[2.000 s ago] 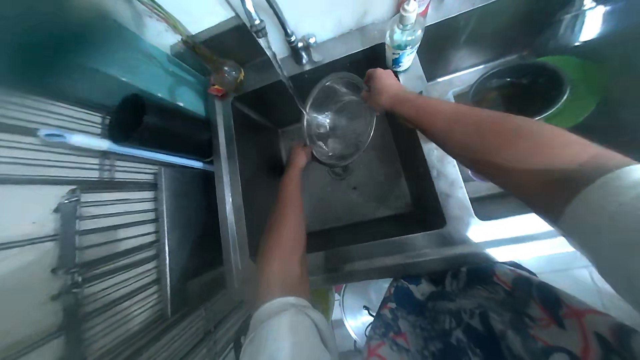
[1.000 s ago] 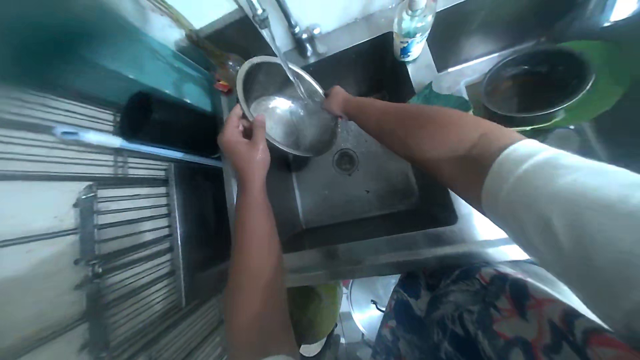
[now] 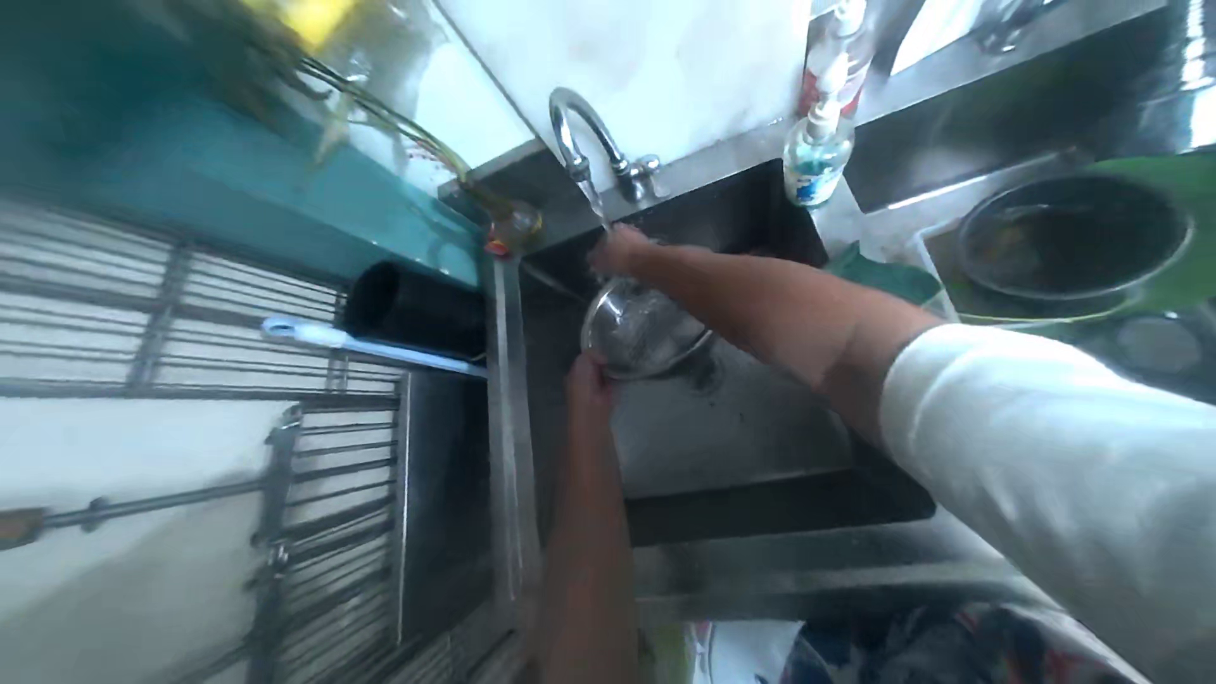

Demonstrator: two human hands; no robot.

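A round metal bowl (image 3: 646,328) is tilted inside the stainless steel sink (image 3: 731,437), below the curved faucet (image 3: 581,133). My left hand (image 3: 589,375) grips the bowl's rim at its lower left. Water runs from the spout onto my right hand (image 3: 622,252), which is at the bowl's upper edge; its fingers are blurred, and whether they grip the rim cannot be told. My right forearm hides part of the bowl's right side.
A pump soap bottle (image 3: 817,161) stands at the sink's back right corner. Right of the sink, a dark round basin (image 3: 1073,237) sits over a green one. At left are a wire rack (image 3: 171,313), a black cylindrical container (image 3: 413,309) and a blue-white handle (image 3: 380,350).
My left hand has moved down from the sink's left edge, and the bowl has gone lower in the sink with it. My right hand has come under the running water.
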